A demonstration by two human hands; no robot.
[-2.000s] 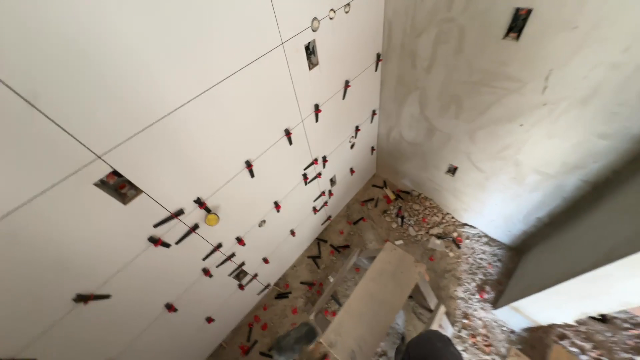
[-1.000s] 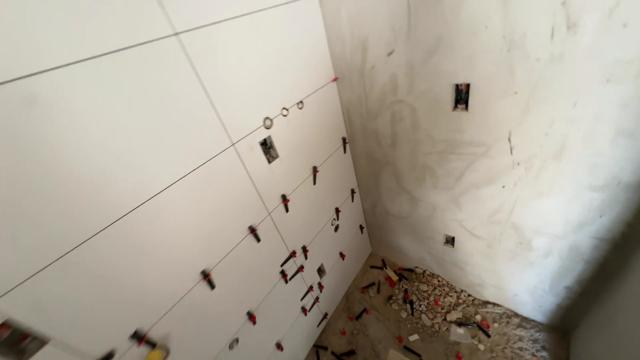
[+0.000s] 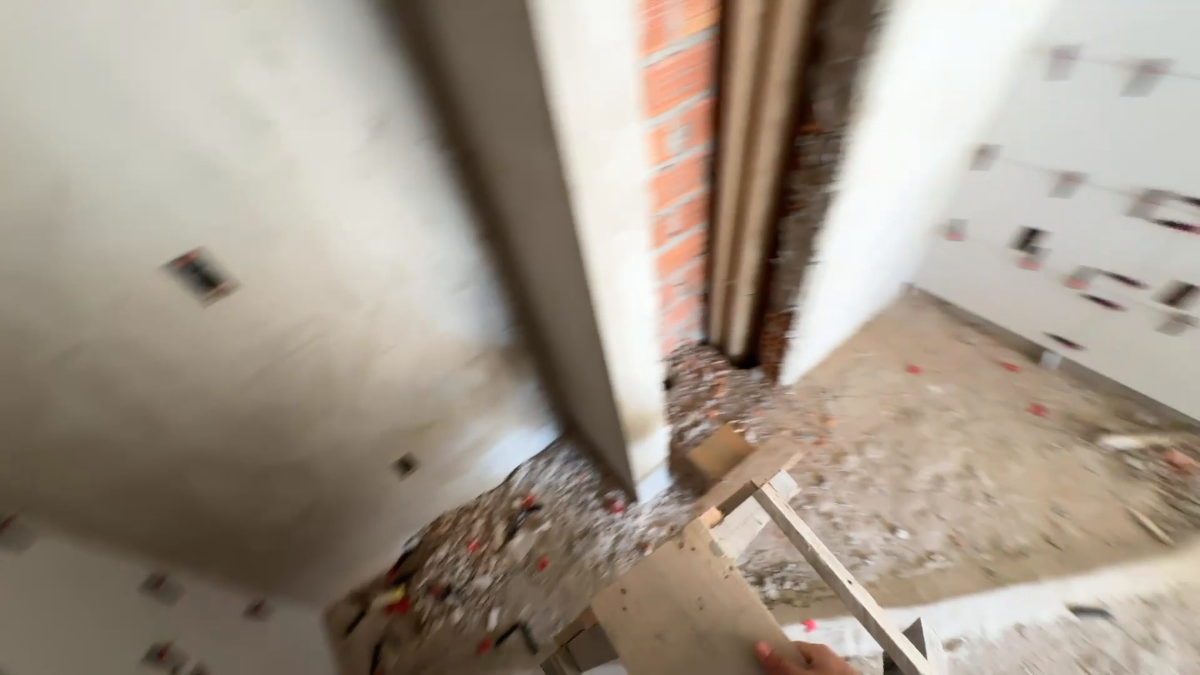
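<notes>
At the bottom edge, what looks like my right hand is at the side edge of a wooden bench's top board, with a finger or thumb over the board; most of the hand is cut off by the frame. The bench is roughly made, with a long wooden strip running down to the right from its far end. My left hand is not in view. Tile levelling clips and wedges stand out from the white wall tiles at the right, blurred, and from more tiles at the lower left.
Rubble with red and black plastic pieces lies on the dusty floor. A plastered wall with a recessed electrical box rises at the left. Beyond a wall end are exposed bricks and upright pipes or boards.
The view has swung far to the right, from the tiled wall to the wall end and brickwork. A hand now shows at the bench, where none showed before.
</notes>
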